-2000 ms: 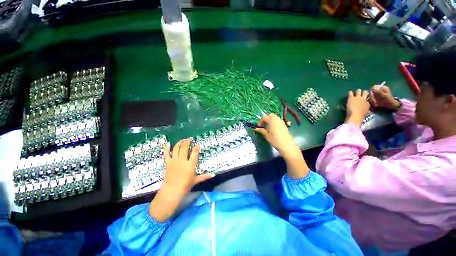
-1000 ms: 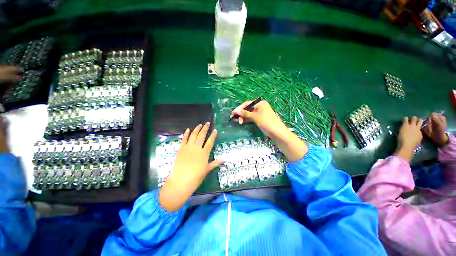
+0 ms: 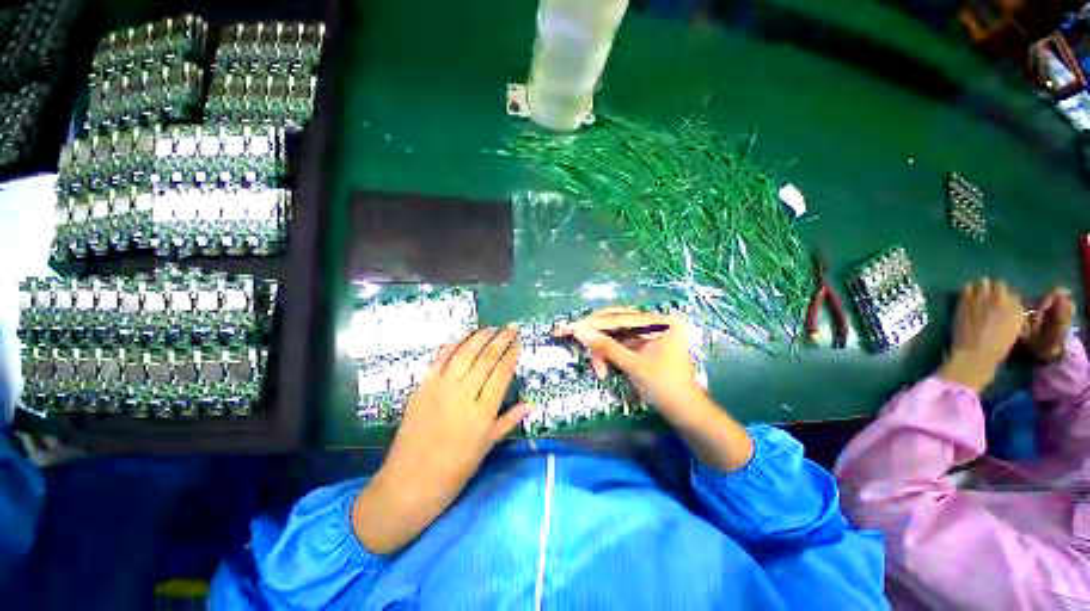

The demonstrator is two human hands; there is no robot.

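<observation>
PCB panels (image 3: 412, 325) with rows of silvery parts lie side by side at the bench's near edge, in front of me. My left hand (image 3: 457, 400) lies flat over the middle of them, fingers spread and pointing away, covering part of the boards. My right hand (image 3: 640, 355) holds a thin dark pen-like tool (image 3: 645, 329), its tip end at the far edge of the right-hand panel (image 3: 556, 412). Whether the tip touches the board is too small to tell.
A dark pad (image 3: 430, 239) lies above the panels. A heap of green wires (image 3: 705, 215), a wrapped post (image 3: 571, 66) and red-handled pliers (image 3: 826, 313) are beyond and right. A black tray (image 3: 313, 239) with panels is left. A coworker's pink sleeve (image 3: 920, 442) is right, near another panel (image 3: 888, 298).
My right hand has come back from the clear patch beyond the panels to the right-hand panel, still holding the tool. My left hand stays on the boards. The camera view has shifted.
</observation>
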